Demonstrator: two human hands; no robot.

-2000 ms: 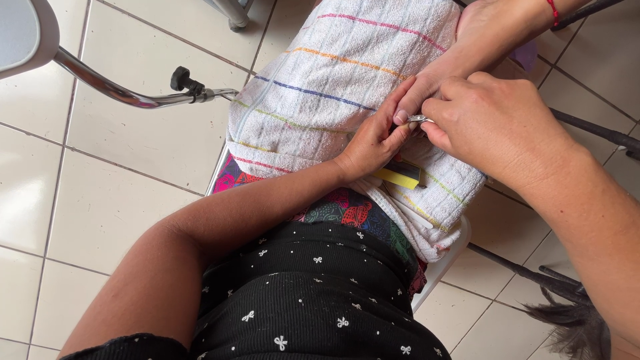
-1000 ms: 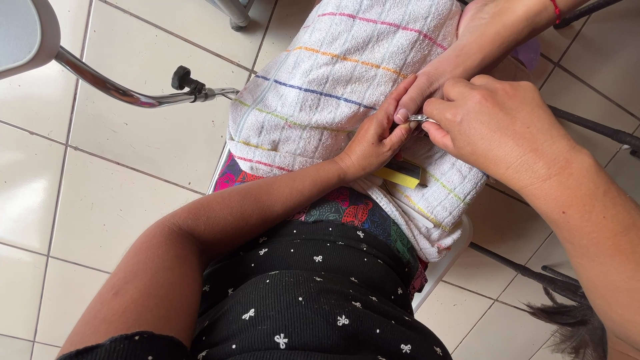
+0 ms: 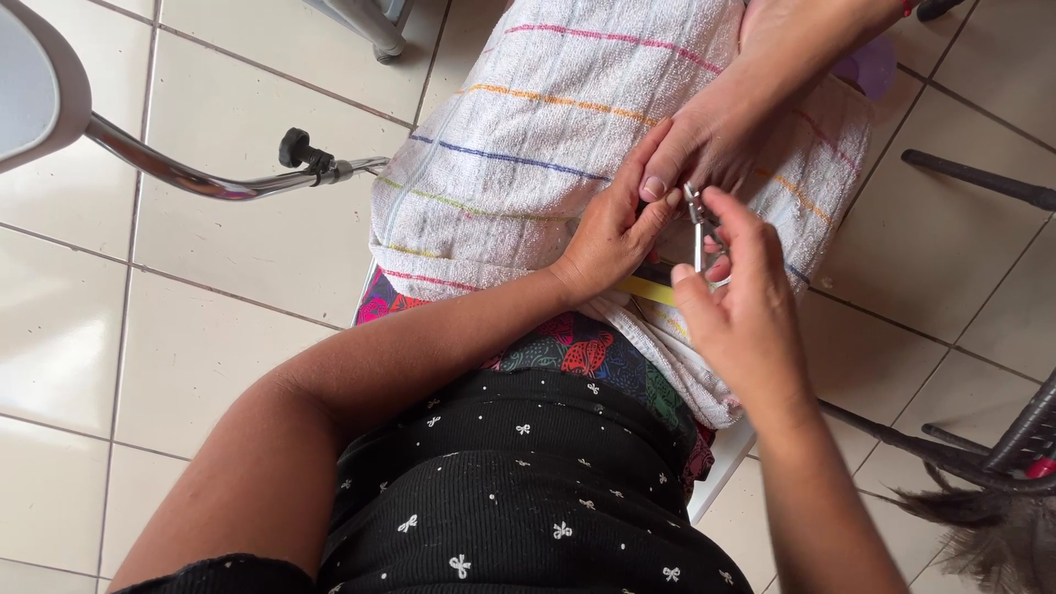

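Note:
Another person's bare foot (image 3: 718, 132) rests on a white striped towel (image 3: 511, 132) spread over my lap. My left hand (image 3: 610, 223) holds the foot at its toes, fingers along the side of the big toe and thumb near its tip. In my right hand (image 3: 742, 272) are metal nippers (image 3: 697, 223), their jaws pointing up at the toes beside the big toe. The thumb and fingers are around the handles. Whether the jaws touch a toe cannot be told. Under my hands a yellow strip of an object (image 3: 648, 289) lies on the towel, partly hidden.
A curved chrome arm with a black knob (image 3: 294, 148) reaches in from the left, beside a grey chair leg (image 3: 375, 33). Dark metal legs (image 3: 982, 177) stand at the right. Dark feathery material (image 3: 982, 520) is at the lower right. Beige floor tiles (image 3: 239, 247) surround my seat.
My right hand has swung lower, with the wrist now beneath the foot instead of coming from the right. The nippers have turned from lying sideways to pointing up. My left hand still holds the toes.

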